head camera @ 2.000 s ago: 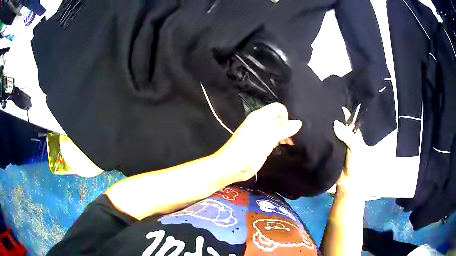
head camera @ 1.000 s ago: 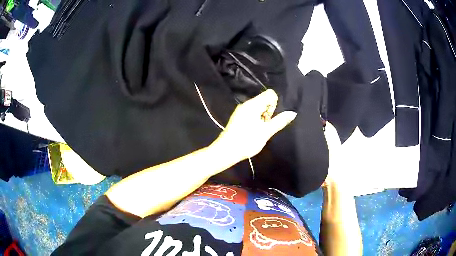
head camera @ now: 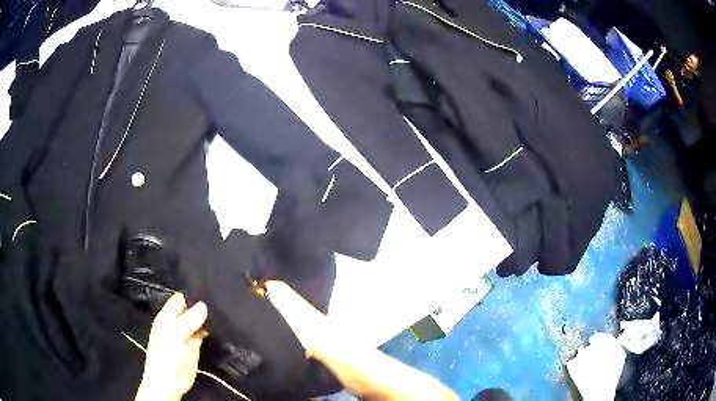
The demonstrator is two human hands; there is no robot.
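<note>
A black coat point(head camera: 177, 149) lies spread over the left side of the table, with white thread lines on its front and sleeve and a white round dot. A shiny dark lining point(head camera: 145, 270) shows at an opening low on the coat. My left hand point(head camera: 173, 345) is at the lower left, fingers closed on the coat cloth just below this opening. A loose white thread point(head camera: 224, 382) curves beside it. My right hand point(head camera: 286, 305) is against the coat just to the right, with a small dark tip at its fingers, seemingly snips, blurred.
More dark garments with white stitch lines point(head camera: 510, 102) lie at the right. The white tabletop point(head camera: 377, 298) shows between them. A green-and-white box point(head camera: 455, 313) is beside the table edge. Blue crates point(head camera: 644, 78), a white bag point(head camera: 597, 368) and part of a person point(head camera: 675, 86) are farther right.
The view has turned to the right, so the coat and both hands now show farther left and lower. My right hand, largely hidden behind cloth a second ago, shows on the coat.
</note>
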